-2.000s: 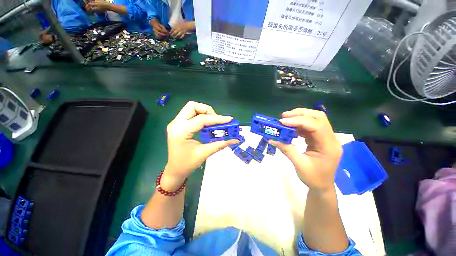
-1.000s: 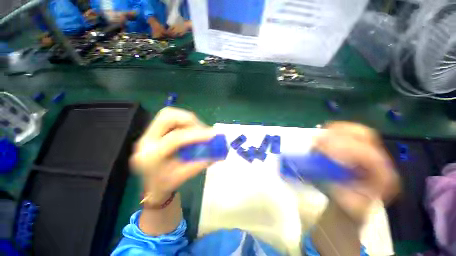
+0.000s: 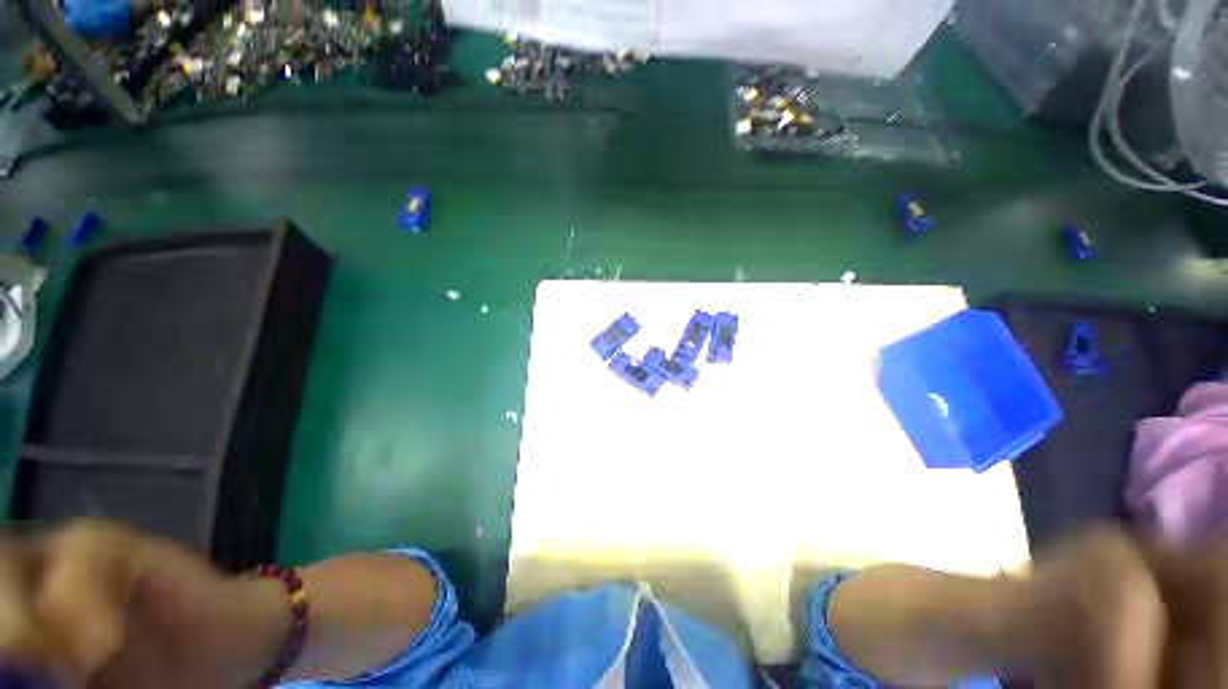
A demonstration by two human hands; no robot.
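Several small blue units (image 3: 669, 361) lie in a loose cluster on the far part of the white board (image 3: 754, 471). My left hand (image 3: 101, 606) is at the lower left edge, over the near end of the black divided tray (image 3: 155, 350); it is blurred and partly cut off. My right hand (image 3: 1111, 612) is at the lower right, right of the board, also strongly blurred. I cannot tell what either hand holds.
An open blue bin (image 3: 967, 390) sits at the board's right edge. A dark tray (image 3: 1172, 404) with a blue unit and a pink sleeve (image 3: 1185, 464) are at right. Single blue units (image 3: 415, 209) are spaced along the green surface. Metallic parts (image 3: 243, 47) lie beyond.
Both hands have moved apart and toward me, from over the board to the lower left and lower right edges. The view has tilted down. The cluster of units stays on the board.
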